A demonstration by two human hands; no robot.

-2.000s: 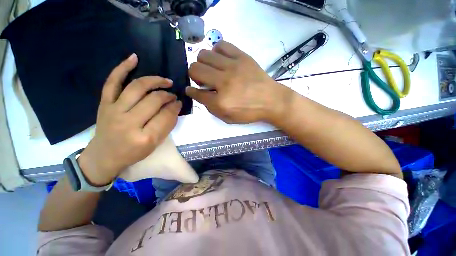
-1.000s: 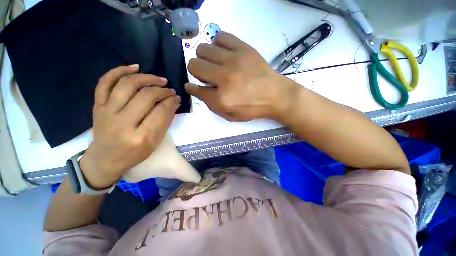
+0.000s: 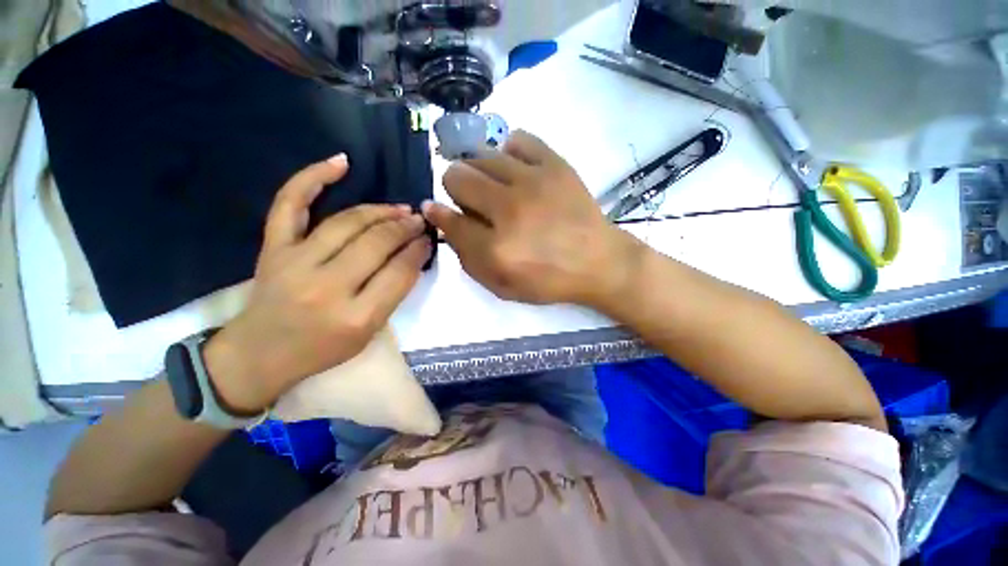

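A black fabric piece [image 3: 166,166] lies on the white table, reaching under the machine head, with pale cream cloth [image 3: 370,387] below it and hanging over the front edge. My left hand [image 3: 337,276] lies on the black cloth, one finger spread out and the other fingertips gathered at its right edge. My right hand [image 3: 531,227] is curled, its thumb and finger pinching that same edge and meeting my left fingertips. The exact grip under the fingers is hidden. A grey-white round knob [image 3: 460,134] of the sewing machine [image 3: 453,77] sits just above my right hand.
Dark thread snips [image 3: 669,171] and shears with green and yellow handles [image 3: 820,205] lie to the right. A phone-like dark rectangle [image 3: 676,42] lies behind them. A tape scale [image 3: 520,359] runs along the table's front edge. Blue crates [image 3: 663,415] stand below.
The view has shifted, showing more of the machine head. A finger of my left hand has spread outward across the cloth. Both hands remain together at the black cloth's right edge.
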